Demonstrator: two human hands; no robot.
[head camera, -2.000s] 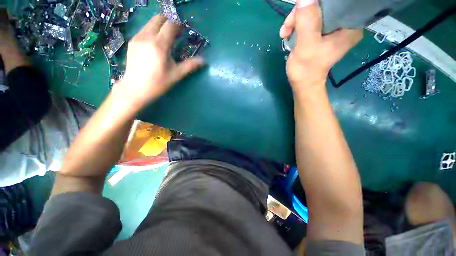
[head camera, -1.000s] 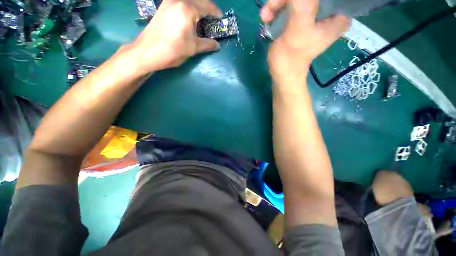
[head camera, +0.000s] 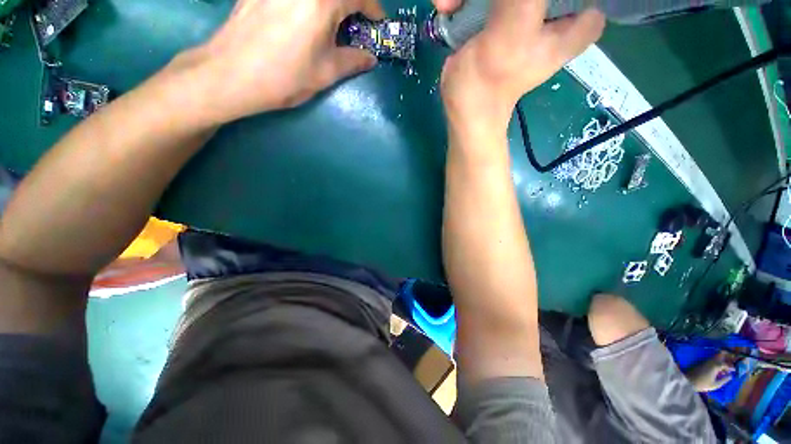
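My left hand (head camera: 290, 56) is at the top centre, shut on a small dark circuit board (head camera: 388, 39) with tiny pale and yellow parts. The fingers hold its left end, and its right end points at the tool. My right hand (head camera: 503, 56) is shut on a grey cylindrical power tool (head camera: 473, 21), which lies sideways along the top edge and is cut off by it. The tool's nose is close to the board's right end; I cannot tell if they touch. The tool's tip is hard to make out.
A black cord (head camera: 642, 119) loops right of my right wrist. White ring-like pieces (head camera: 597, 156) lie beyond it, with a single board (head camera: 638, 173) beside them. White square frames (head camera: 635, 271) lie farther right. Other boards (head camera: 80, 97) lie upper left. Another person's arm (head camera: 617, 321) is at lower right.
Two seconds ago my left hand was open over the boards at the left; now it holds a board by the tool. The view has shifted right, and the tool's nose now shows near the board.
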